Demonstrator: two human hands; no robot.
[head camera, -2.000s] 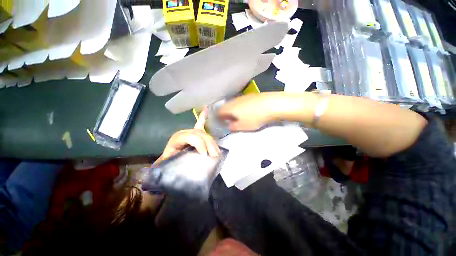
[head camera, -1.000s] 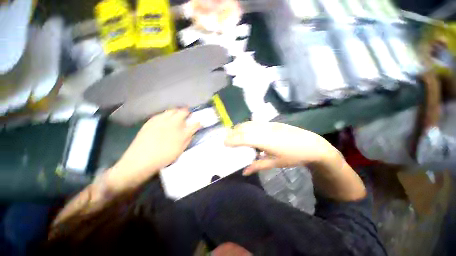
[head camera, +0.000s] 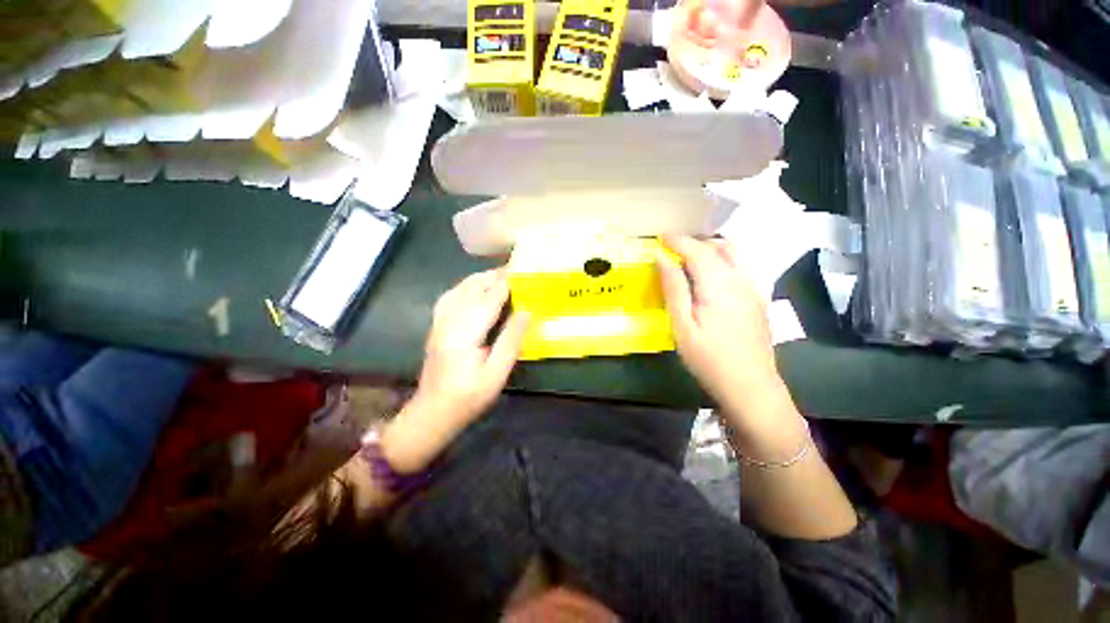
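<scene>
A yellow retail box (head camera: 594, 319) lies in front of me near the front edge of the dark green bench. Its long grey-white lid flap (head camera: 609, 155) stands up behind it, with side flaps spread. A dark round thumb notch shows on the front panel. My left hand (head camera: 469, 343) holds the box's left end. My right hand (head camera: 712, 304) holds its right end, thumb on the front. What lies inside the box cannot be seen. A bagged dark device with a white face (head camera: 342, 270) lies on the bench to the left.
Open box blanks (head camera: 244, 110) are stacked at the left. Two finished yellow boxes (head camera: 502, 61) stand at the back. A round pink dish (head camera: 728, 46) sits behind white paper scraps (head camera: 761, 225). Clear trays (head camera: 962, 183) are stacked at the right. People's clothing shows at both sides.
The front white panel has been folded up and its yellow outside now faces me. The bagged item once in my left hand is no longer visible. Both hands moved to the box's ends.
</scene>
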